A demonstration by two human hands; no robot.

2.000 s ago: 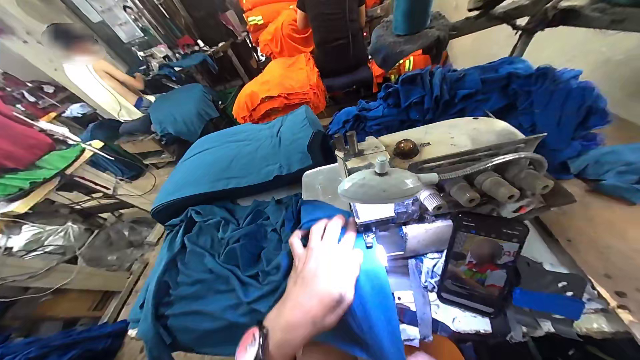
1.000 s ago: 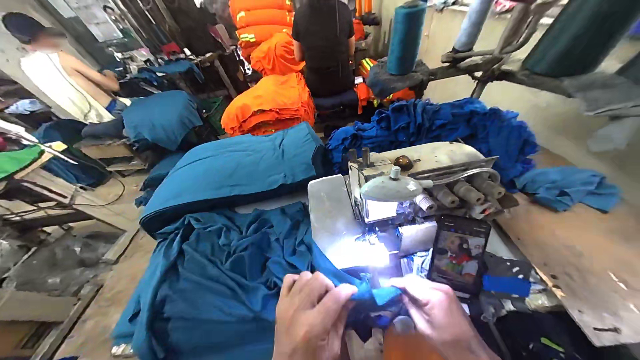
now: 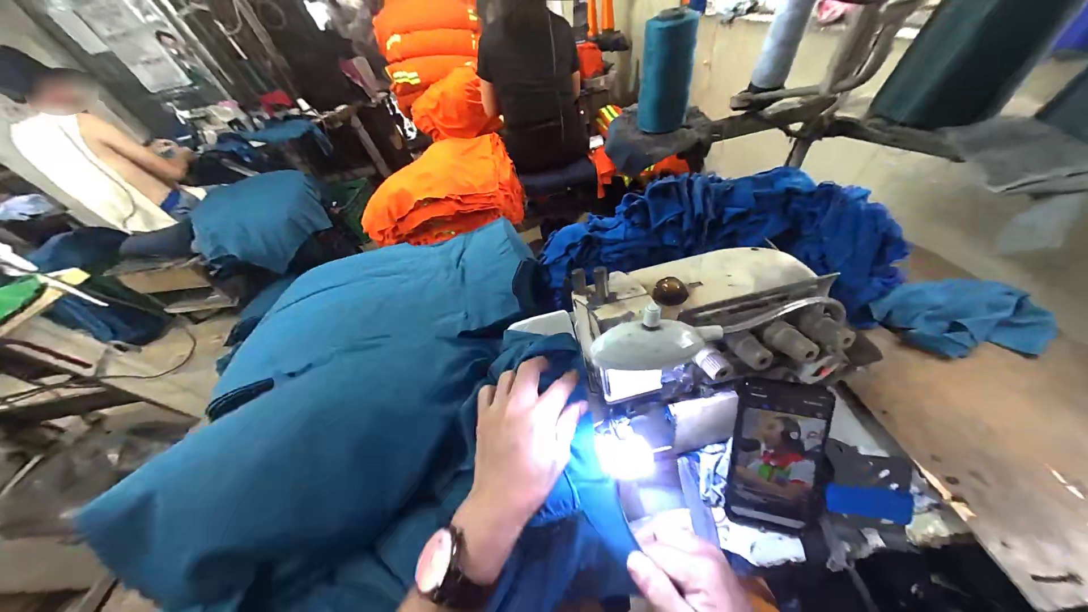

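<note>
My left hand (image 3: 523,429), with a watch on the wrist, lies with spread fingers on teal fabric (image 3: 340,459) just left of the lit needle area of an overlock-type sewing machine (image 3: 722,285). My right hand (image 3: 684,565) is lower right, thumb and fingers pinching the edge of the blue-lit fabric in front of the machine. A bright lamp glare (image 3: 625,450) hides the needle and presser foot. The large teal fabric spreads over the left side, next to a folded teal pile (image 3: 382,293) behind it.
A phone (image 3: 780,455) stands right of the needle area. Behind the machine lie a heap of blue fabric pieces (image 3: 731,221) and a teal cloth (image 3: 965,314). Thread cones (image 3: 667,72) stand on a rack. Orange garments (image 3: 446,191) and two people sit farther back.
My left hand has left the fabric edge near the needle and now lies flat farther left and up. The teal fabric has spread across the left side. My right hand stays at the fabric's edge.
</note>
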